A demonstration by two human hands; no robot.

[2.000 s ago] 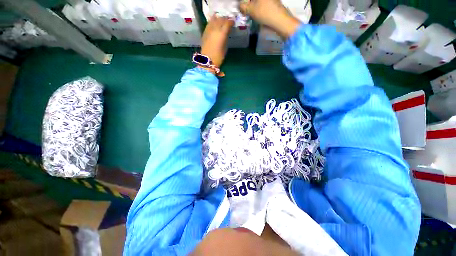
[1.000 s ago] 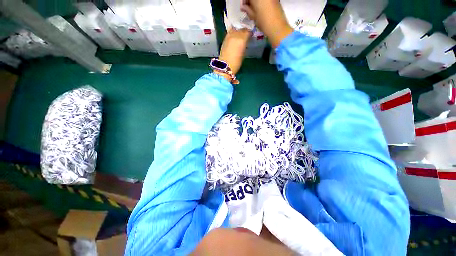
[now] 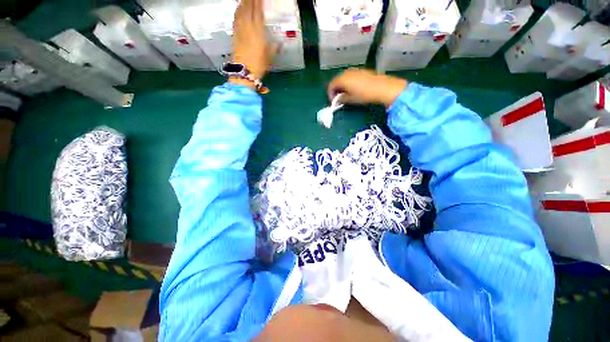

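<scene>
A row of white retail boxes stands along the far side, tops open, each with a small red mark. My left hand is at one retail box left of the middle, fingers pointing away; whether it grips the box is unclear. My right hand is over the green surface, closed on a small coiled white cable that hangs from its fingertips. A tangled cable pile lies in front of my body, below my right hand.
A full bag of cables lies at left. A grey metal bar crosses the upper left. Larger white cartons with red stripes are at right. A brown carton is at lower left, past yellow-black tape.
Both hands were together at a box. My left hand has moved left to another box. My right hand has come back towards me and now holds a coiled cable.
</scene>
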